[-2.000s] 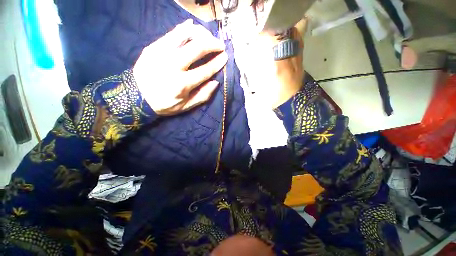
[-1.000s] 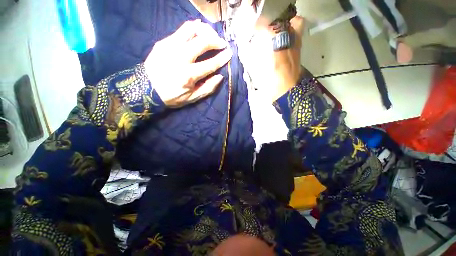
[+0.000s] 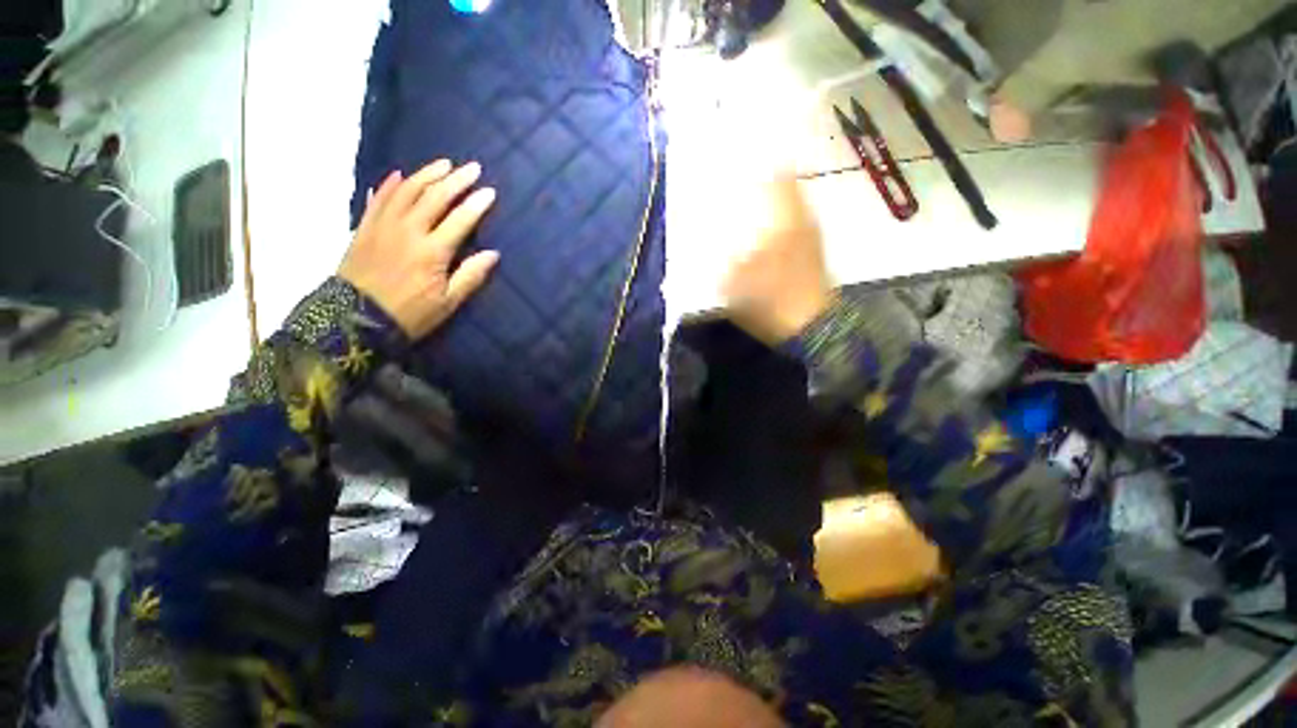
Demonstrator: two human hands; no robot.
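The navy quilted panel lies on the white table and hangs over the lap. The gold zipper teeth run down it, with a thin white edge strip to their right. The panel's top end is at the brightly lit needle area, where glare hides detail. My left hand rests on the panel, fingers apart, not gripping. My right hand is blurred and washed out by glare at the right of the panel; its fingers cannot be made out. Dark-red thread snips lie on the table.
A dark tape strip lies right of the snips. A red plastic bag hangs over the right table edge above white gridded pieces. A dark slotted plate is set in the table at left. A yellow-orange thing is below.
My left hand has moved away from the zipper to the left and lies flatter on the panel. My right hand has moved down. The snips now show on the table. The whole view has shifted.
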